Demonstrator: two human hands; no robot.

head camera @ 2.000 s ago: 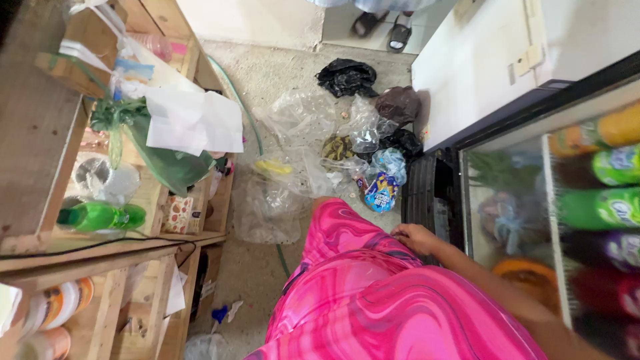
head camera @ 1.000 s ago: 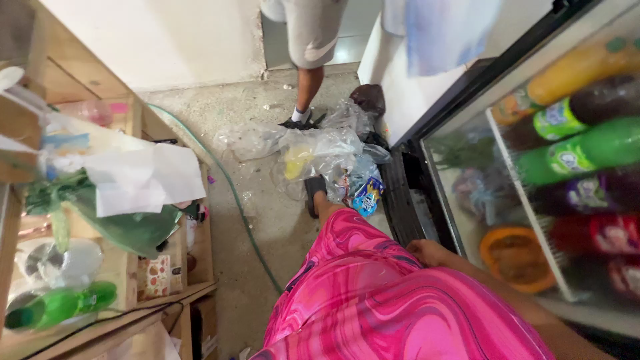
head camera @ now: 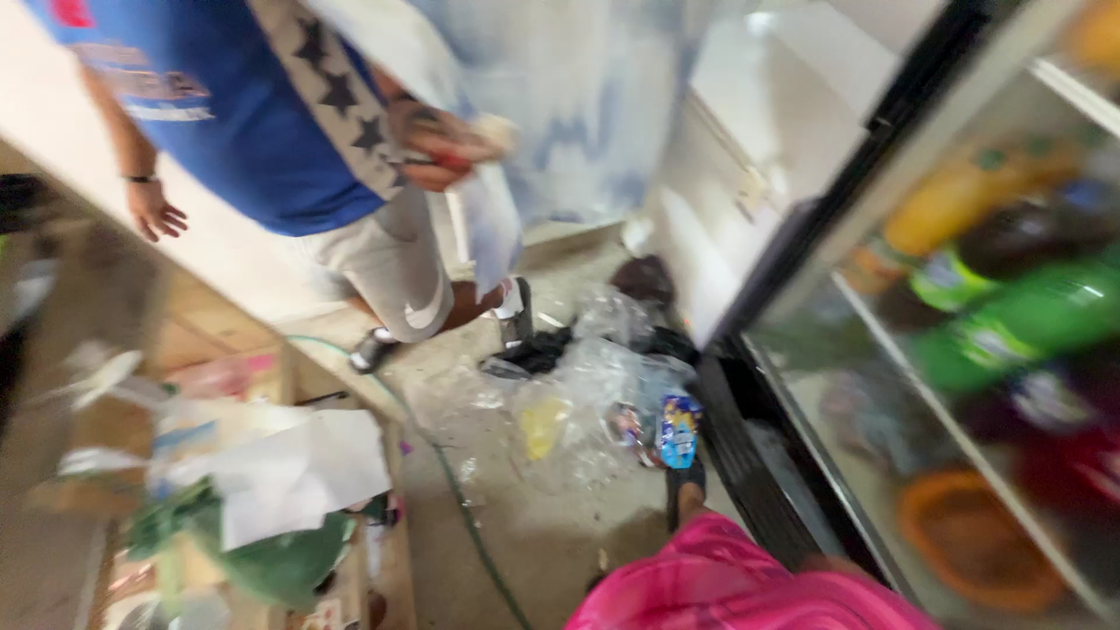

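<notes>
My right hand [head camera: 836, 564] shows only as a blurred patch of skin at the right edge of my pink swirl-patterned garment [head camera: 735, 577], beside the glass-fronted drinks fridge; its fingers cannot be made out. My left hand is out of view. Ahead of my dark shoe [head camera: 687, 481], crumpled clear plastic bags [head camera: 595, 376], a yellow piece of plastic [head camera: 541, 424] and a blue printed wrapper [head camera: 680, 433] lie on the concrete floor. Black plastic [head camera: 538, 350] and a dark brown bag [head camera: 643, 280] lie farther back.
A person in a blue shirt [head camera: 262, 114] stands ahead at left, one hand near a red item. A green hose [head camera: 464, 507] crosses the floor. Wooden shelving [head camera: 398, 525] with papers [head camera: 306, 472] stands left; at right the fridge holds bottles [head camera: 1032, 324] and an orange bowl [head camera: 984, 538].
The other person, seen two seconds ago only by the feet, now shows from shoes to torso. My right hand, visible on the garment before, is now mostly hidden. The view has tilted up.
</notes>
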